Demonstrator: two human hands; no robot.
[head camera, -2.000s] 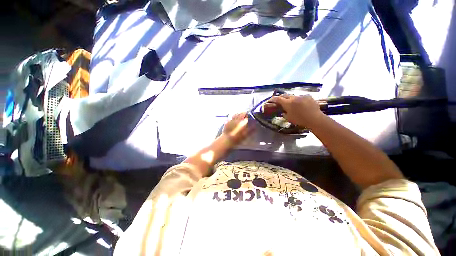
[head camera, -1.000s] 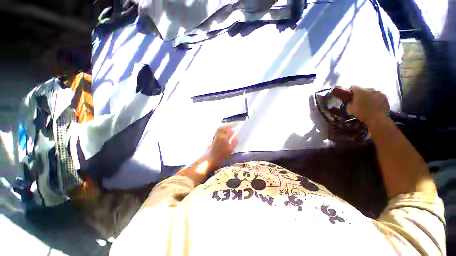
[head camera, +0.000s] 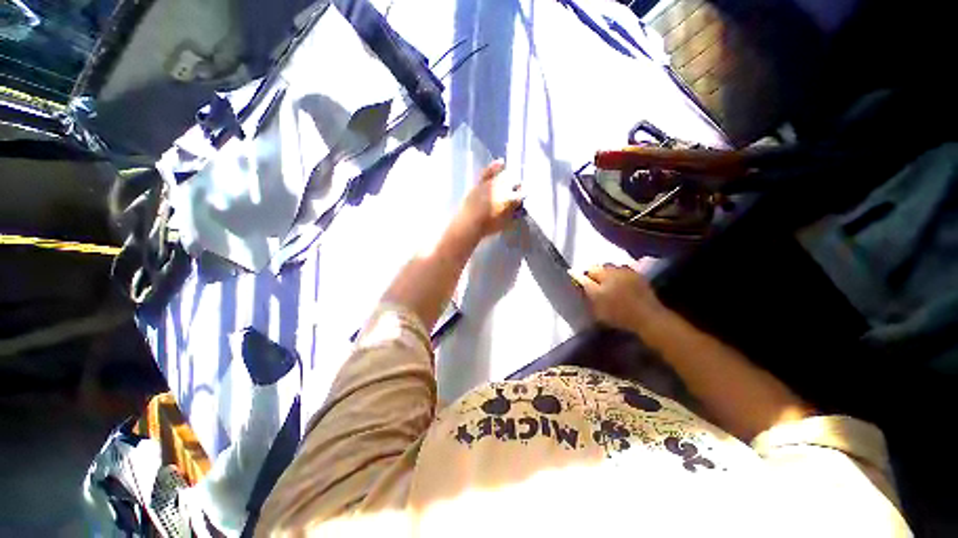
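The pale garment panel (head camera: 525, 305) lies on the table in front of me, blurred by glare. My left hand (head camera: 496, 202) is at the panel's far part, its fingers closed on the edge. My right hand (head camera: 620, 296) pinches the same edge nearer to me, and a dark line runs between the two hands. The iron (head camera: 657, 205), with its red-brown handle, rests on the table's right side, beyond my right hand and touched by neither hand. A short dark strip (head camera: 446, 323) shows beside my left forearm.
A pile of pale pieces with dark edges (head camera: 247, 200) lies at the far left. Loose panels (head camera: 268, 357) hang at the lower left, near a perforated basket (head camera: 168, 504) and orange cloth (head camera: 179, 436). Bricks (head camera: 693, 53) are at the upper right. A yellow cord (head camera: 63, 244) is at left.
My right hand has let go of the iron, now parked at right, and holds the panel edge. My left hand has moved farther out onto the edge. The view has turned.
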